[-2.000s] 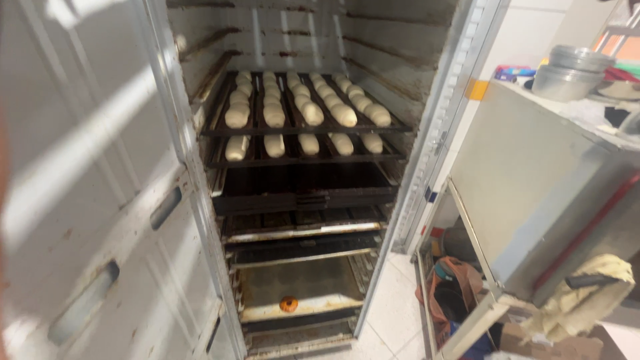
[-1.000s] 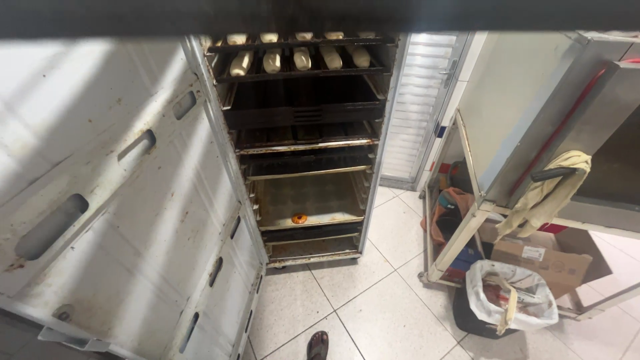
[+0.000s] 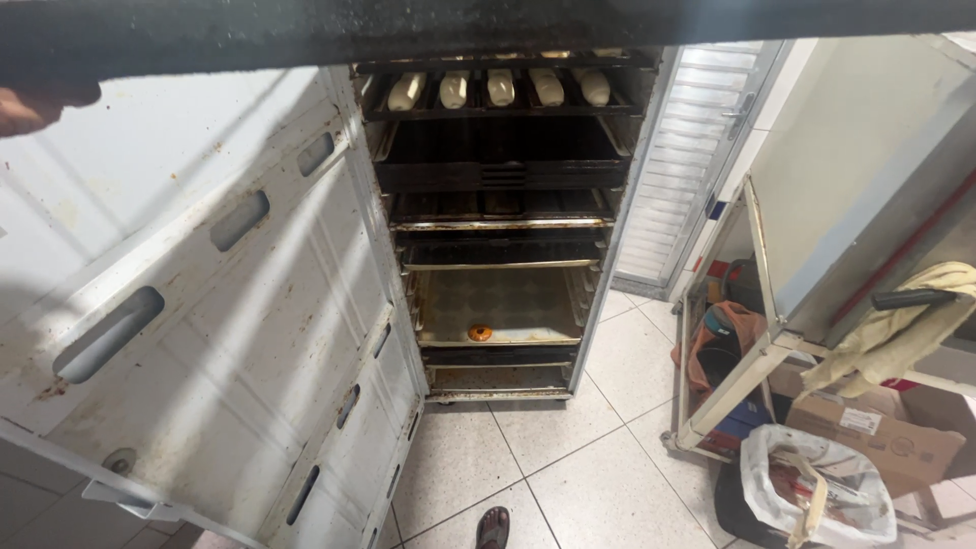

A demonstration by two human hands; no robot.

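A dark metal baking tray (image 3: 488, 34) crosses the top of the view, very close to the camera. At its left end the fingers of my left hand (image 3: 30, 110) show below the edge, closed on the tray; the rest of that hand is hidden. My right hand is out of view. Beyond stands a tall metal rack cabinet (image 3: 499, 395) with its door (image 3: 252, 305) swung out to the left. On an upper tray (image 3: 503, 113) inside lie several pale dough rolls (image 3: 501, 88). Lower trays are dark, and a light one (image 3: 526, 332) carries a small orange-brown round item (image 3: 479, 332).
To the right stand a metal frame stand (image 3: 732, 385) with a draped cloth (image 3: 877, 335), a cardboard box (image 3: 869, 427) and a lined waste bin (image 3: 816, 488). A louvred door (image 3: 679, 160) is behind. One sandalled foot (image 3: 493, 526) is on the tiled floor.
The dark tray, absent from view two seconds ago, now spans the top. Fingers of my left hand have come into view below it. The view has tilted down from the upper rolls.
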